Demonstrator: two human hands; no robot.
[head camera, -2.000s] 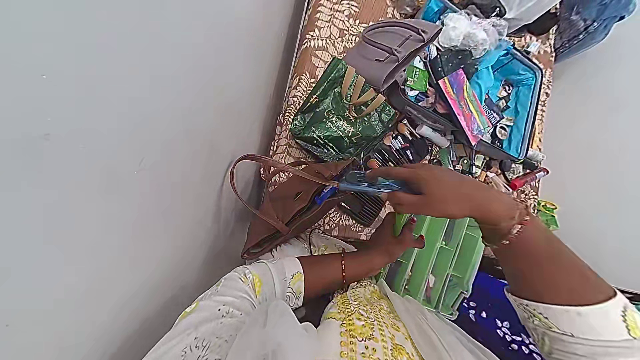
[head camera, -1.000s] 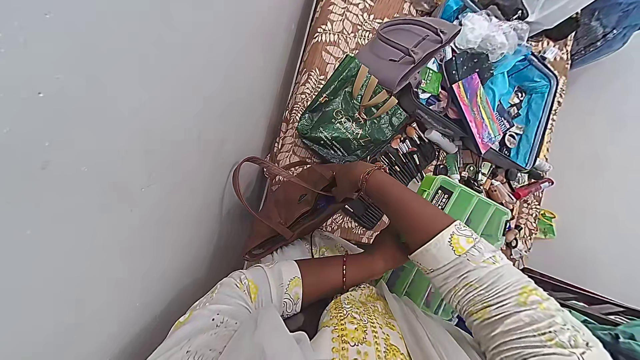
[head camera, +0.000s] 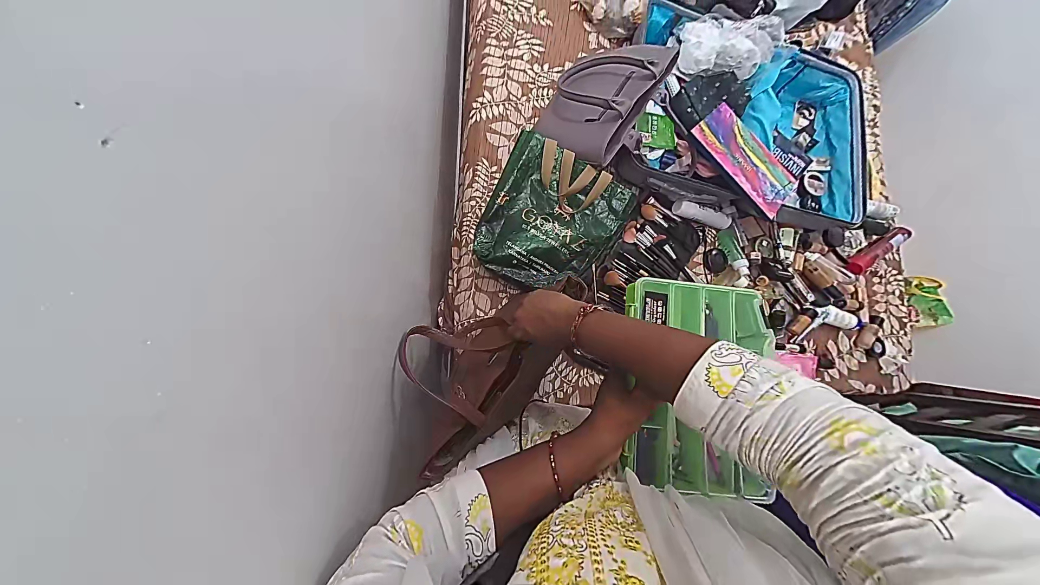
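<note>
My right hand (head camera: 543, 317) reaches across my left arm and is closed on the upper edge of a brown handbag (head camera: 475, 382), beside its looped strap. Most of its fingers are turned from view. Below it, my left hand (head camera: 621, 406) lies at the left side of a green compartment box (head camera: 731, 313) with a clear lid; its fingers are hidden under my right forearm, so its grip does not show. Makeup brushes (head camera: 650, 252) lie just beyond the box.
Beyond the handbag are a green shopping bag (head camera: 540, 215) and a grey handbag (head camera: 589, 101). An open suitcase with blue lining (head camera: 841, 106) lies at the upper right. Bottles, a red tube (head camera: 879, 250) and other cosmetics are scattered right of the brushes. A wall (head camera: 244, 284) borders the left side.
My right hand has moved left from above the green box to the brown handbag. The blue item it held two seconds ago no longer shows.
</note>
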